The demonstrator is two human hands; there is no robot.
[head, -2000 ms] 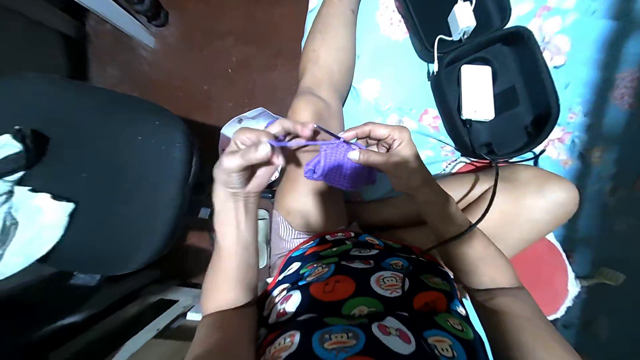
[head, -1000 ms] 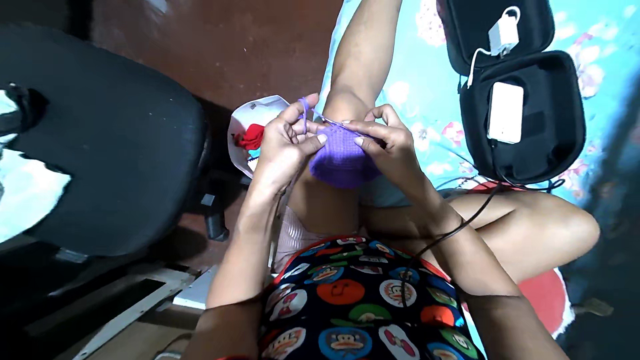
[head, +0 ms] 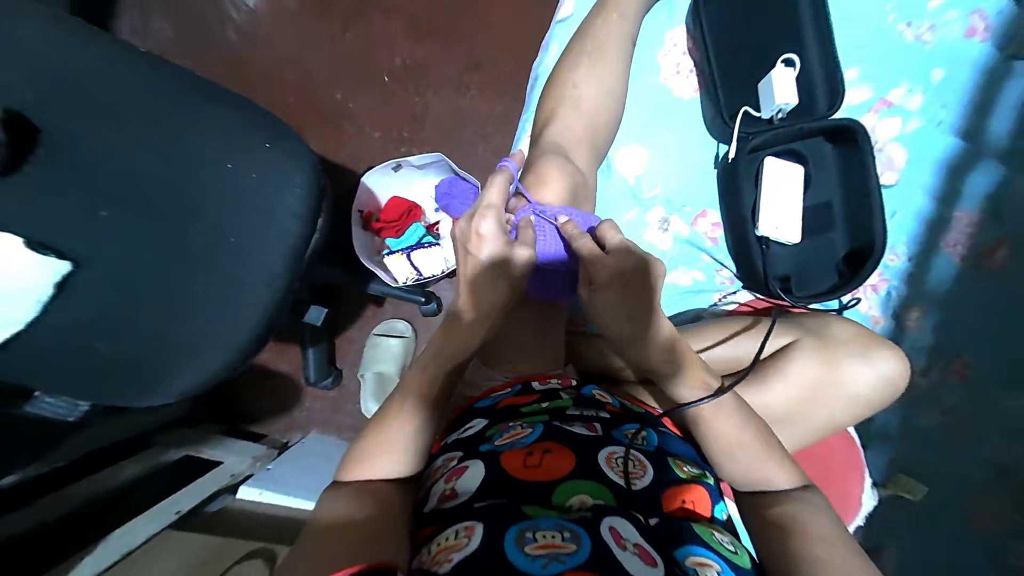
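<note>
A piece of purple crochet work (head: 554, 260) hangs between my two hands, above my outstretched leg. My left hand (head: 490, 240) pinches its left top edge, and purple yarn (head: 510, 166) is looped round a raised finger of that hand. My right hand (head: 620, 268) grips the work's upper right part and a thin crochet hook (head: 546, 216), whose tip lies at the top edge near my left fingertips. Most of the hook is hidden by my fingers. A ball of purple yarn (head: 457, 196) rests in a white container just left of my left hand.
The white container (head: 364, 240) on the floor also holds red and turquoise pieces. A black office chair (head: 160, 208) stands at left, with a beige slipper (head: 386, 364) near its base. On the floral sheet at right lies an open black case (head: 868, 216) with a white device (head: 781, 200) and charger (head: 778, 90).
The purple work hung more to the right and was folded two seconds ago; now it hangs below both hands. My left index finger has risen with the yarn round it. The view has shifted left.
</note>
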